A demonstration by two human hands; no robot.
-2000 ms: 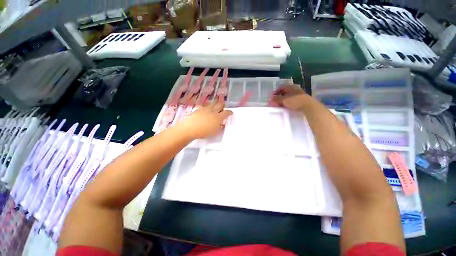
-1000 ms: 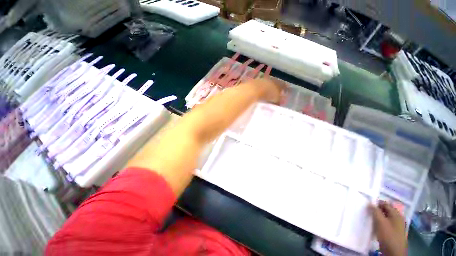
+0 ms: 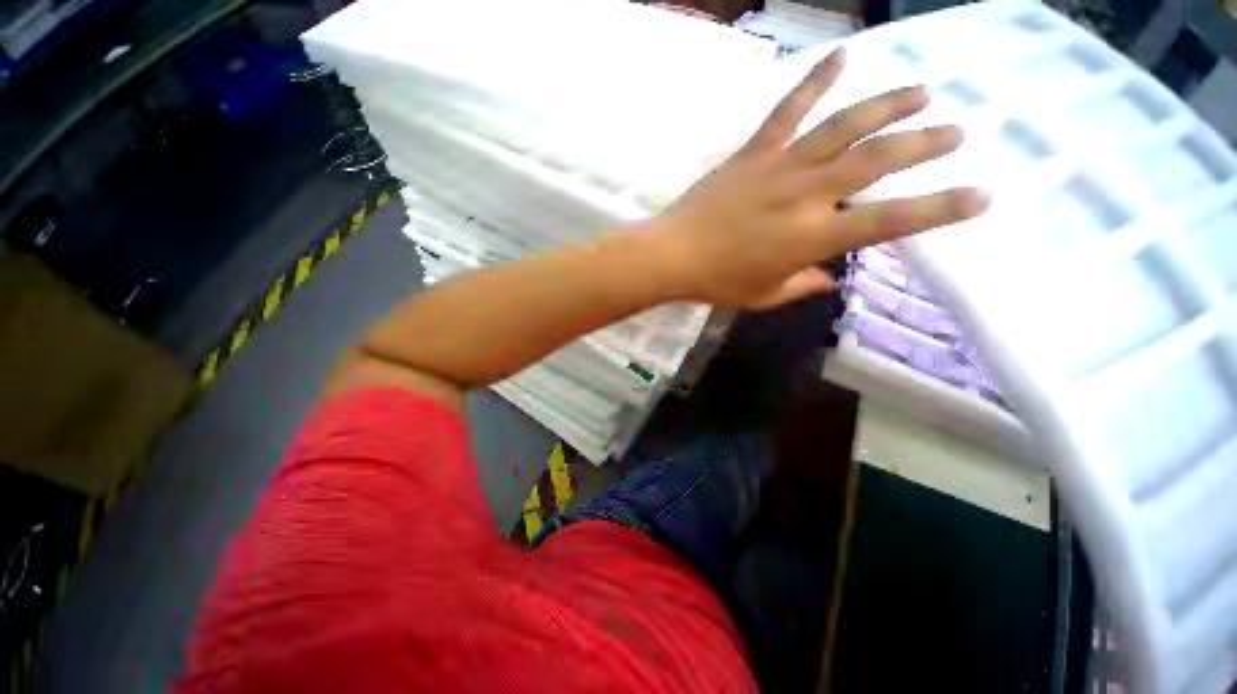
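A white slotted tray (image 3: 1085, 258) fills the right side of the view, tilted and curved by the lens. My left hand (image 3: 814, 190) is spread with fingers apart over the tray's left edge and the top of a thick white stack of trays (image 3: 543, 82). Its palm is empty; whether the fingers touch the tray cannot be told. My right hand is not in view. The tray's right end is cut off by the picture edge.
The stack stands left of the green bench (image 3: 936, 583). Lilac watches (image 3: 916, 319) lie in a tray partly under the raised tray. Yellow-black floor tape (image 3: 292, 278) runs across the grey floor. A brown box (image 3: 82, 380) is at far left.
The view has swung left from the bench to the stack. The white slotted tray now shows raised over the lilac watches. My left hand is now spread open; my right hand has left view.
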